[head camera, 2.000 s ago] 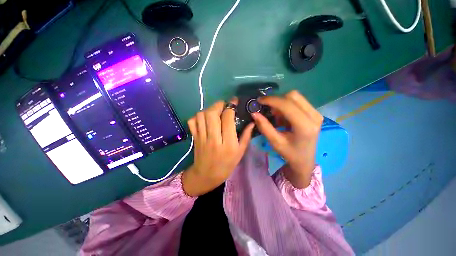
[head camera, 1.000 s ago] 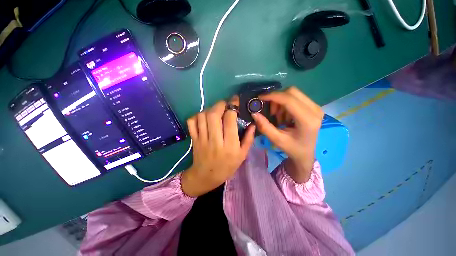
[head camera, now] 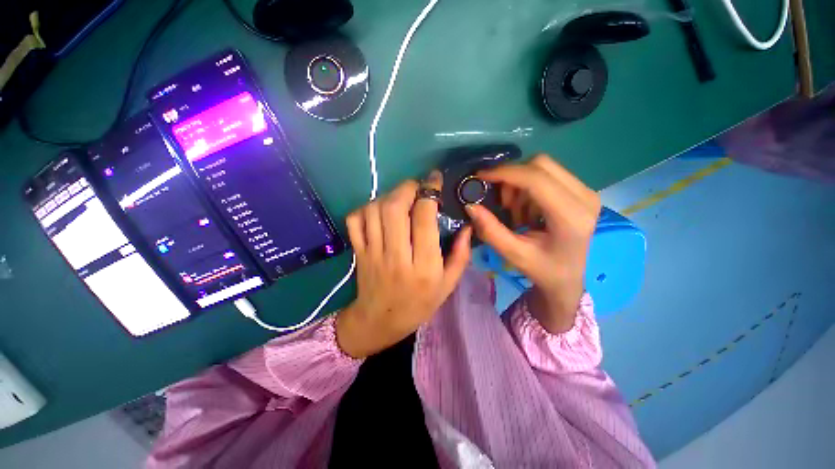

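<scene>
A smart ring [head camera: 472,190] sits around the centre of an open black charging case [head camera: 464,161] at the bench edge. My right hand [head camera: 546,220] has its thumb and index finger at the ring's right side, pinching it. My left hand [head camera: 400,261] rests beside the case, fingers together, its fingertips at the case's left edge; it wears a dark ring [head camera: 428,193] on a finger. Whether the left hand grips the case is hard to tell. Three lit phones [head camera: 247,183] lie side by side to the left.
A charging case with a ring [head camera: 326,75] stands behind the phones' right side. Another open case [head camera: 574,82] is at the back right, near a black stick [head camera: 693,41]. A white cable [head camera: 373,137] crosses the mat. A blue stool [head camera: 615,261] is below the bench edge.
The view has shifted slightly. Both hands stay at the case in nearly the same pose. The bluish glow inside the ring at the case has faded to dark.
</scene>
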